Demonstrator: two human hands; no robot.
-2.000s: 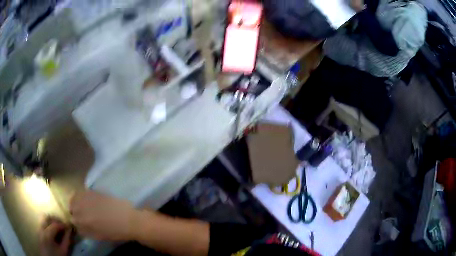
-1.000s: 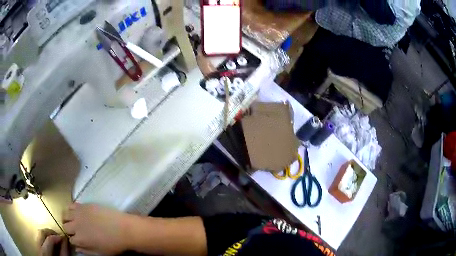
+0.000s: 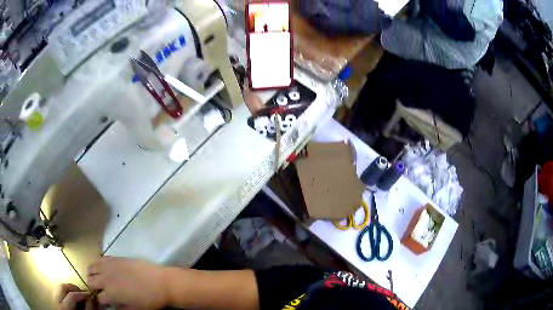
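Note:
A tan garment panel [image 3: 76, 206] lies under the needle area of the white sewing machine [image 3: 42, 133], at the lower left. The lamp glare hides the presser foot's detail. A dark line runs over the cloth from the needle area to my fingers. My right hand [image 3: 124, 280] is bare, with its fingertips pinched at the cloth's edge near that line. My left hand [image 3: 76, 298] is cut off by the bottom edge; its curled fingers are beside the right fingertips, at the cloth. What lies between the left fingers is hidden.
Red-handled snips [image 3: 160, 91] lie on the machine head. A smartphone [image 3: 270, 51] stands beyond the bobbin tray [image 3: 258, 124]. The side table [image 3: 394, 275] holds pocket pieces [image 3: 330, 181], teal scissors [image 3: 375, 241], yellow-handled scissors, thread cones [image 3: 382, 172] and a small box [image 3: 422, 230]. A person sits at upper right.
The view has steadied and shifted slightly, so the machine and table sit a little lower and further right. Both hands remain together at the cloth near the dark line.

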